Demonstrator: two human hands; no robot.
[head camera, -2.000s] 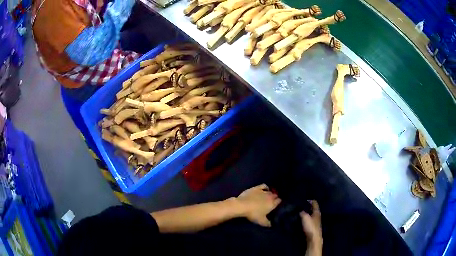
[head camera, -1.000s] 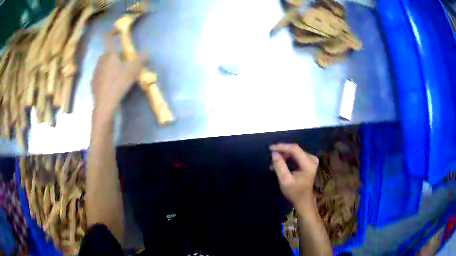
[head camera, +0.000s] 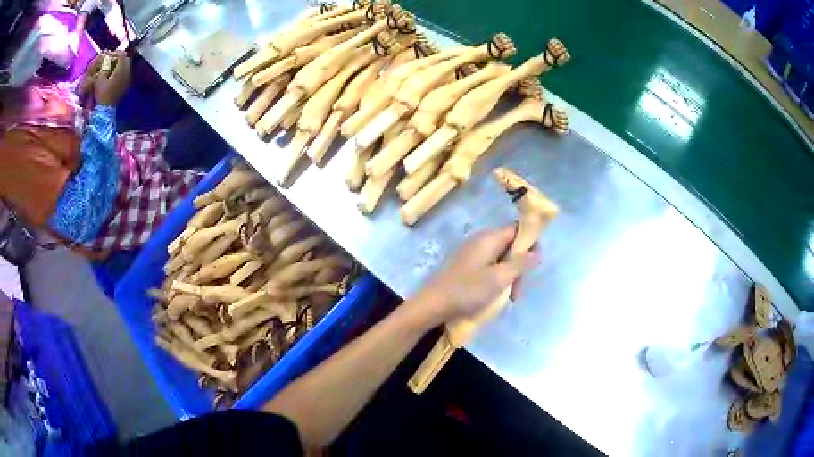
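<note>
My left hand (head camera: 482, 275) is closed around a tan limb part (head camera: 534, 212) over the bench's front edge. The limb's foot end with a dark band points up and away, and its square end points down toward me. Whether a sole plate is fitted cannot be told. My right hand is not in view. A row of tan limbs (head camera: 419, 98) with dark bands lies on the metal bench (head camera: 616, 294), beyond my left hand. Flat brown sole plates (head camera: 764, 361) lie in a loose pile at the right.
A blue crate (head camera: 286, 375) full of tan limbs (head camera: 241, 277) stands below the bench at the left. A co-worker (head camera: 45, 170) sits at the far left. A flat tan pad (head camera: 212, 61) lies on the bench. A green conveyor belt (head camera: 607, 80) runs behind. A whitish lump (head camera: 659, 361) is near the plates.
The view has swung back left. My left hand, reaching at the single limb one second ago, now holds it by the bench's front edge. My right hand has left the view.
</note>
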